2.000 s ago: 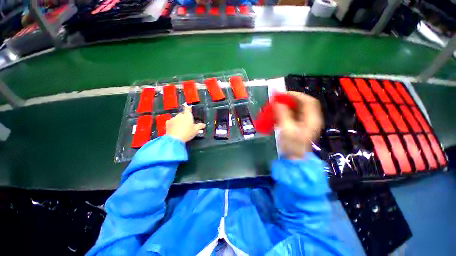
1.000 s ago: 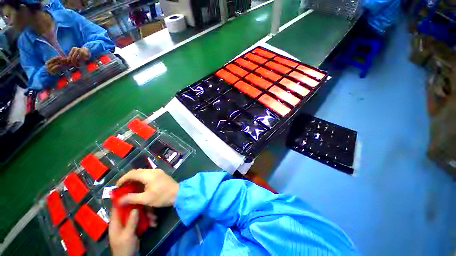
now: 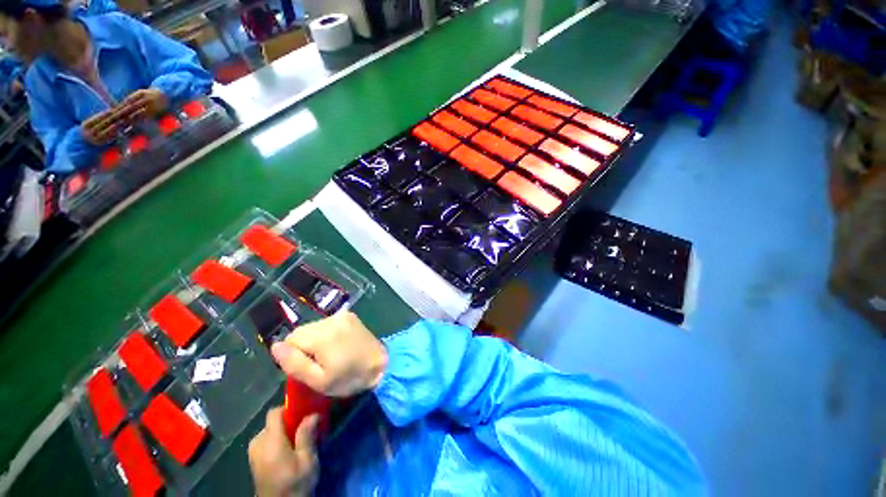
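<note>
My left hand (image 3: 282, 454) and my right hand (image 3: 335, 357) both grip a red cover (image 3: 305, 410) over the near edge of the bench. The fingers hide much of it, and I cannot tell whether a unit is inside. The clear tray (image 3: 233, 335) lies at the left. Red covers (image 3: 175, 428) fill its far row and two near-row pockets. Two black electronic units (image 3: 316, 288) show at its right end, one partly behind my right hand. A white label (image 3: 209, 369) shows in a near-row pocket.
A black tray (image 3: 408, 199) with rows of red covers lies at centre right, over a white sheet (image 3: 379, 254). A spare black tray (image 3: 627, 266) lies lower right. The green conveyor (image 3: 194, 228) runs beyond. A person (image 3: 107, 82) works opposite. A blue stool (image 3: 701, 92) stands on the floor.
Over the last second, both hands moved right and nearer my body with the red cover, away from the clear tray. Earlier, my left hand was at the tray and my right hand carried a red cover.
</note>
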